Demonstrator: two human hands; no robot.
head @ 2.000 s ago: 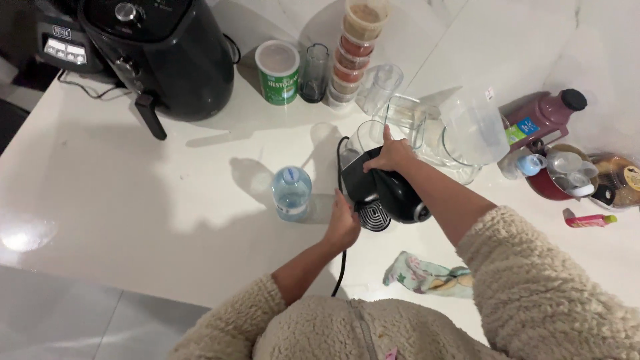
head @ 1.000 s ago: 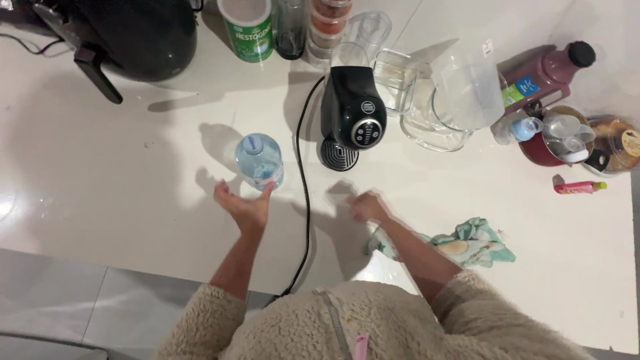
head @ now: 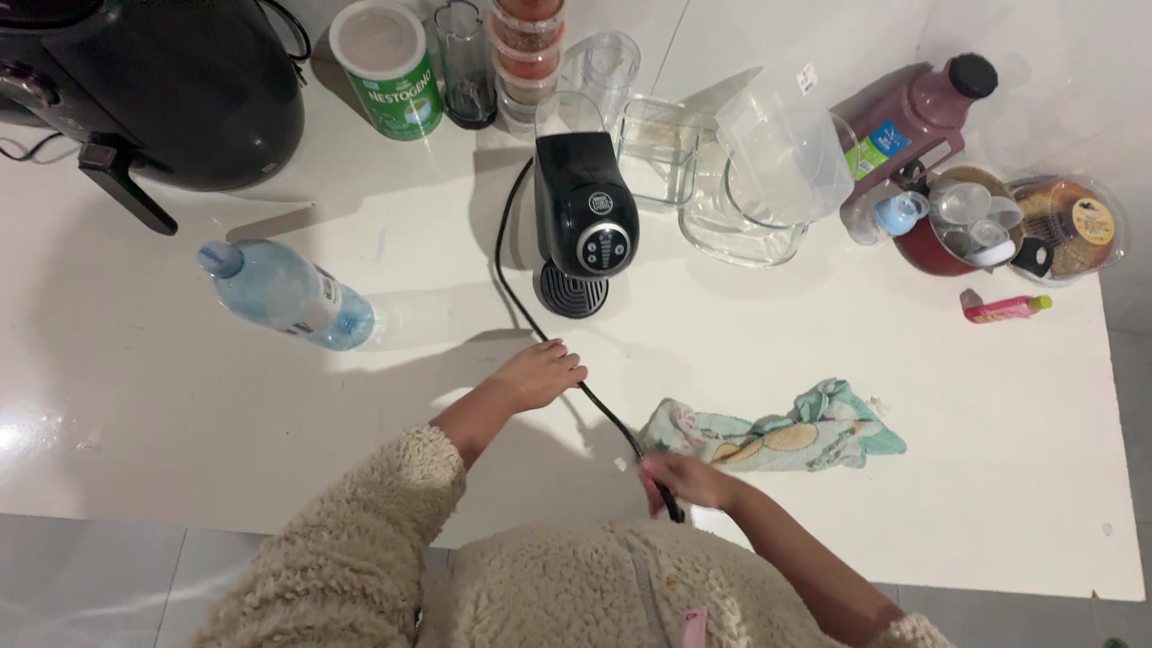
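Note:
A black capsule coffee machine (head: 587, 207) stands on the white counter, its round drip tray facing me. Its black power cord (head: 504, 261) runs from behind the machine toward the counter's front edge. My left hand (head: 540, 373) is closed around the cord just below the drip tray. Nearer to me, my right hand (head: 684, 481) grips the cord close to its end, where the plug is partly hidden. Beside my right hand lies a crumpled patterned cloth (head: 792, 436). A clear blue plastic water bottle (head: 288, 292) stands to the left of the machine.
A black air fryer (head: 171, 99) occupies the back left. Along the wall are a green formula tin (head: 387, 76), stacked small containers (head: 528, 63), glass dishes (head: 661, 153) and a mauve thermos jug (head: 913, 126). A red pot (head: 931, 256) holding baby bottles and a pink tube (head: 1003, 310) are at right.
Both hands were on the machine two seconds ago, then off it, the left near the bottle. Now both hold the cord. The machine has been turned to face me.

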